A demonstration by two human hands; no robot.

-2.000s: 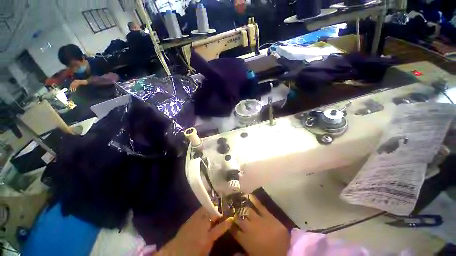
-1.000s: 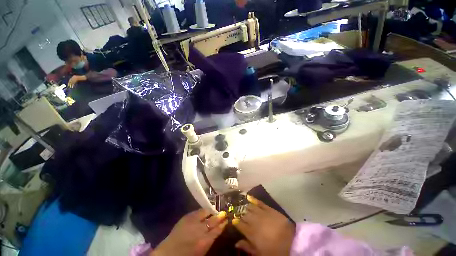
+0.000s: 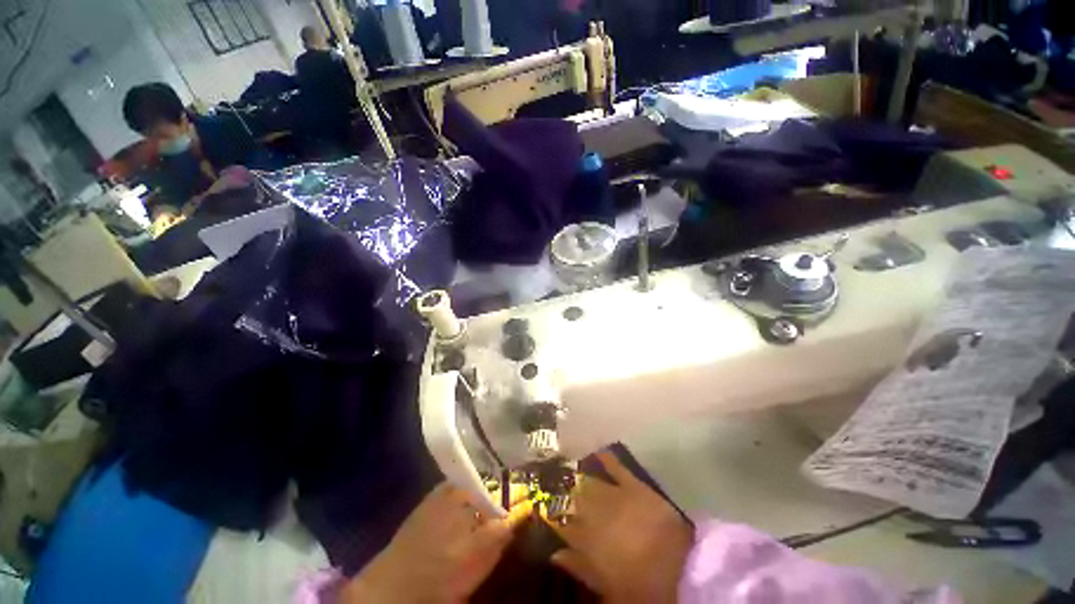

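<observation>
A dark garment panel [image 3: 642, 472] lies under the head of the cream-white sewing machine [image 3: 660, 354]. My left hand [image 3: 436, 545] rests on the cloth left of the presser foot [image 3: 554, 501], fingertips close to it. My right hand [image 3: 622, 537] lies on the cloth just right of the foot, fingers bent towards it. Both hands press the panel flat at the lit needle area. The needle tip and the seam are hidden by the fingers and glare. The lower edge of the picture cuts off the cloth and the wrists.
A heap of dark cloth [image 3: 224, 389] lies at left under a clear plastic bag [image 3: 395, 224]. A blue sheet [image 3: 112, 549] is at lower left. A printed paper [image 3: 931, 413] hangs over the arm, with thread snips [image 3: 978, 531] below it. A masked person sits at far left.
My hands remain on the cloth beside the foot; the left fingers have shifted slightly around it. The view has moved a little.
</observation>
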